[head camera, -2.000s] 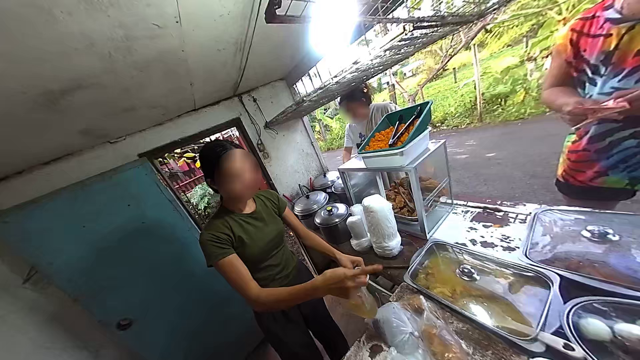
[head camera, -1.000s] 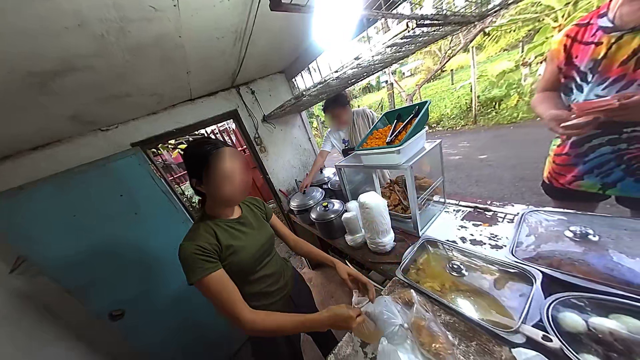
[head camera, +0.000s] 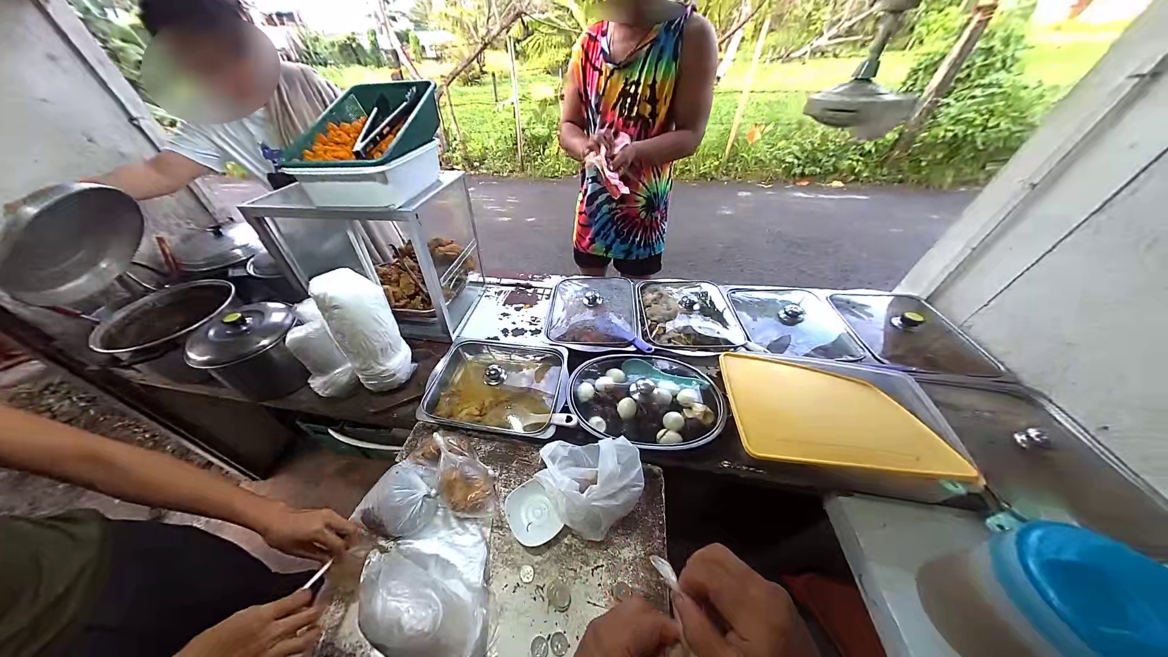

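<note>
At the bottom of the head view, my left hand [head camera: 630, 628] and my right hand [head camera: 744, 607] are close together. Between the fingers of both is the twisted end of a clear plastic bag [head camera: 665, 573]; the rest of it is hidden. Beyond them on the worn table [head camera: 570, 570] lie several coins [head camera: 558, 597], an open white plastic bag [head camera: 595, 488] and a small white container [head camera: 534, 513]. Filled plastic bags [head camera: 424, 598] sit left of the coins, one with brown food [head camera: 464, 488]. A co-worker's hands [head camera: 315, 534] are beside them, one near a thin white stick-like thing [head camera: 317, 574].
Lidded food trays [head camera: 497, 388], an oval dish of eggs [head camera: 646, 401] and a yellow board [head camera: 835, 415] line the counter. Pots [head camera: 242, 347] and a glass case [head camera: 461, 246] stand left. A blue-lidded container [head camera: 1049, 584] is at right. A person in a tie-dye top [head camera: 630, 137] stands opposite.
The view has swung right and down, and my hands have come into sight. The person at the back left now holds up a pot lid, uncovering a pot.
</note>
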